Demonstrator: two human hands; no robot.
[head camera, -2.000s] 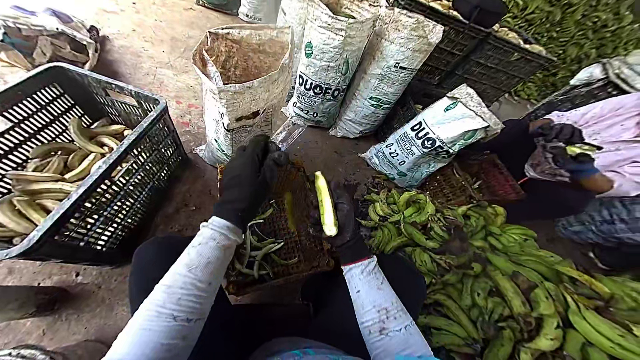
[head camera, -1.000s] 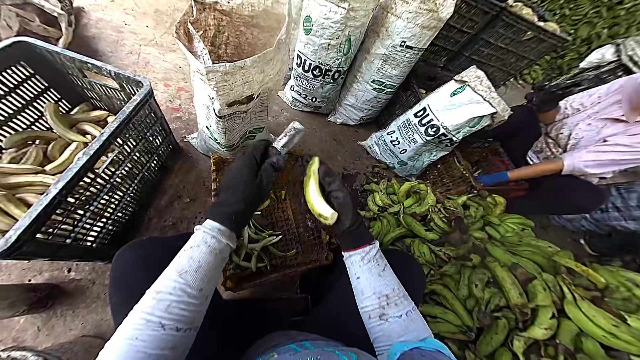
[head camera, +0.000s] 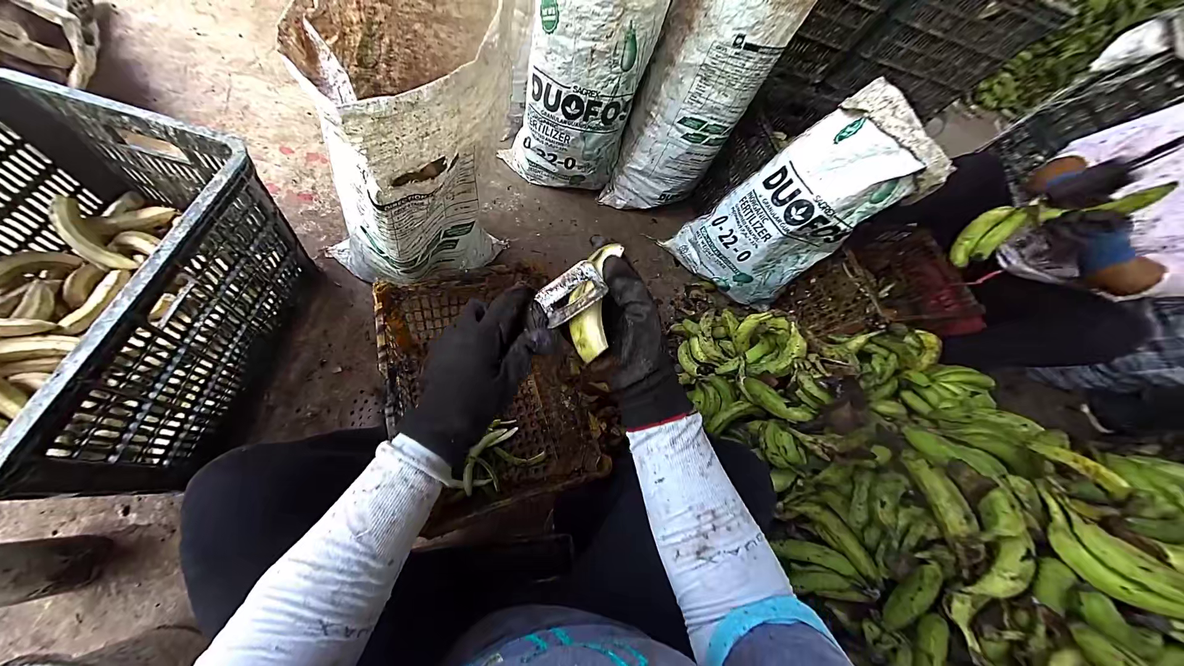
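My left hand (head camera: 481, 361), in a black glove, is closed around a metal-bladed peeling tool (head camera: 572, 293). The tool lies across a partly peeled plantain (head camera: 588, 328), which my right hand (head camera: 634, 342), also gloved in black, grips from the right side. Both hands are above an upturned-looking brown plastic crate (head camera: 518, 407) between my knees; green peel strips (head camera: 490, 453) lie on it. At the right, a heap of green plantains (head camera: 925, 499) spreads beside my right leg. Pale peeled plantains (head camera: 83, 268) fill part of the black crate on the left.
A black plastic crate (head camera: 208, 199) stands at the left. An open woven sack (head camera: 407, 185) is in front of me, with filled fertilizer sacks (head camera: 583, 92) behind and another leaning sack (head camera: 795, 208) to the right. A co-worker's gloved hand (head camera: 1091, 203) holds green plantains at the far right.
My hands have come together, and the peeling tool now lies over the plantain, which was apart from it before. The co-worker's hands have risen with green plantains in them.
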